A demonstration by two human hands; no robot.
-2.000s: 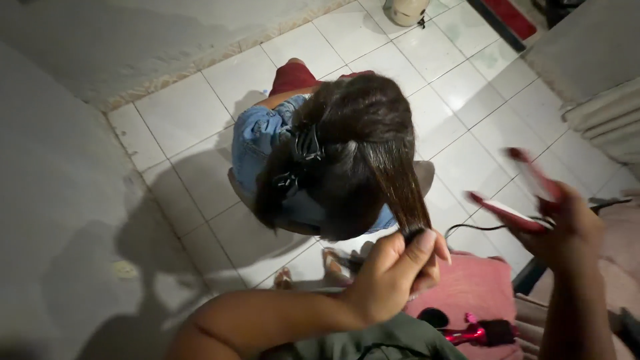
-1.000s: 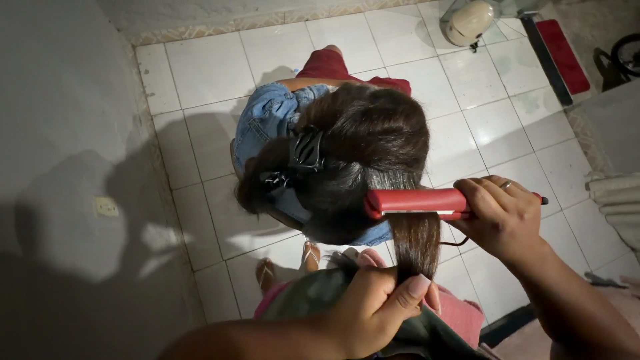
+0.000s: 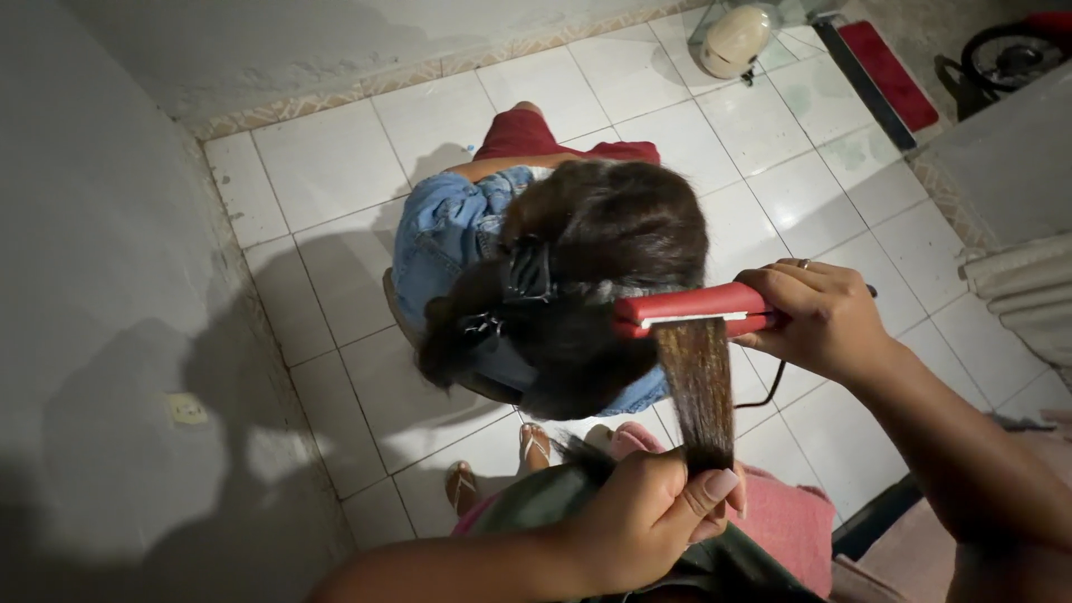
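A seated person in a denim shirt and red shorts has dark hair (image 3: 620, 218), partly pinned with black hair clips (image 3: 529, 270). Low in the view, my left hand (image 3: 662, 507) pinches the lower end of a straight lock of hair (image 3: 697, 385). My right hand (image 3: 816, 314) grips a red hair straightener (image 3: 699, 306), whose plates are closed across that lock near the head. A black cord hangs below the right hand.
A pink towel (image 3: 787, 528) lies at the lower right, beside my body. On the tiled floor (image 3: 335, 285) at the top stands a cream rounded appliance (image 3: 735, 42), with a red and black object (image 3: 888, 75) right of it. A wall outlet (image 3: 186, 409) is at left.
The straightener, open and apart from the hair two seconds ago, has come left and closed on the lock. Since one second ago it stays near the head. The left hand keeps hold of the lock.
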